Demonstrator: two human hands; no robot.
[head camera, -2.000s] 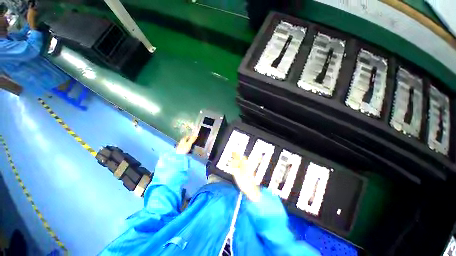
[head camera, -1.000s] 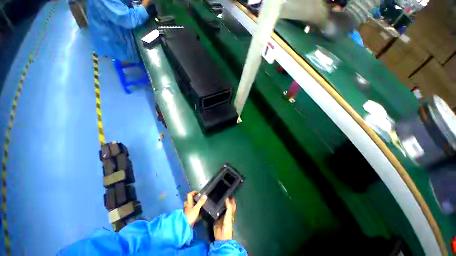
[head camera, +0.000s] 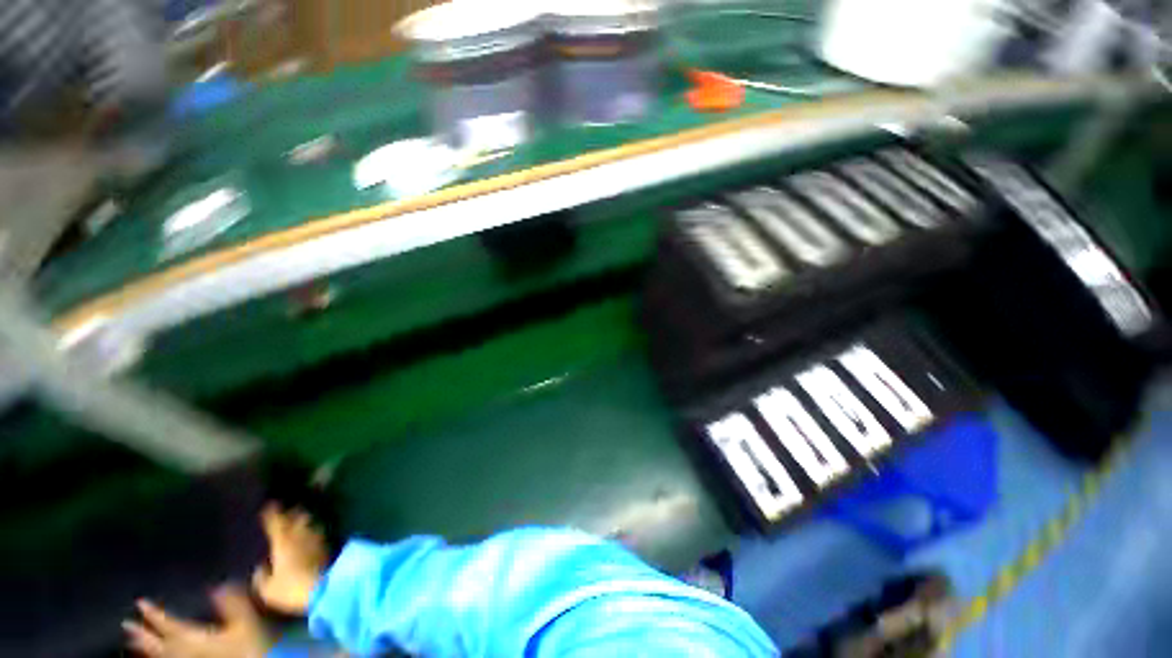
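The view is blurred. My left hand (head camera: 199, 630) is low at the left edge, fingers spread, against the dark shape of the long black stack (head camera: 116, 546). My right hand (head camera: 293, 559) is just above and right of it, fingers apart, at the end of that stack. No separate frame can be made out in either hand; any contact with the black surface is unclear. A black foam tray (head camera: 945, 386) with bright slotted plates (head camera: 807, 437) lies at the bench edge, right of centre.
A pile of foam trays (head camera: 720, 315) with bright plates stands behind the tray, another dark stack (head camera: 1047, 347) at right. A white post (head camera: 154, 418) rises at left. Round containers (head camera: 482, 77) sit on the shelf. A blue stool (head camera: 945, 482) and dark blocks (head camera: 887, 623) are below the bench.
The view has swung right, bringing the trays back in. My hands have moved from holding a black frame over the mat to the dark stack; the frame is no longer distinguishable.
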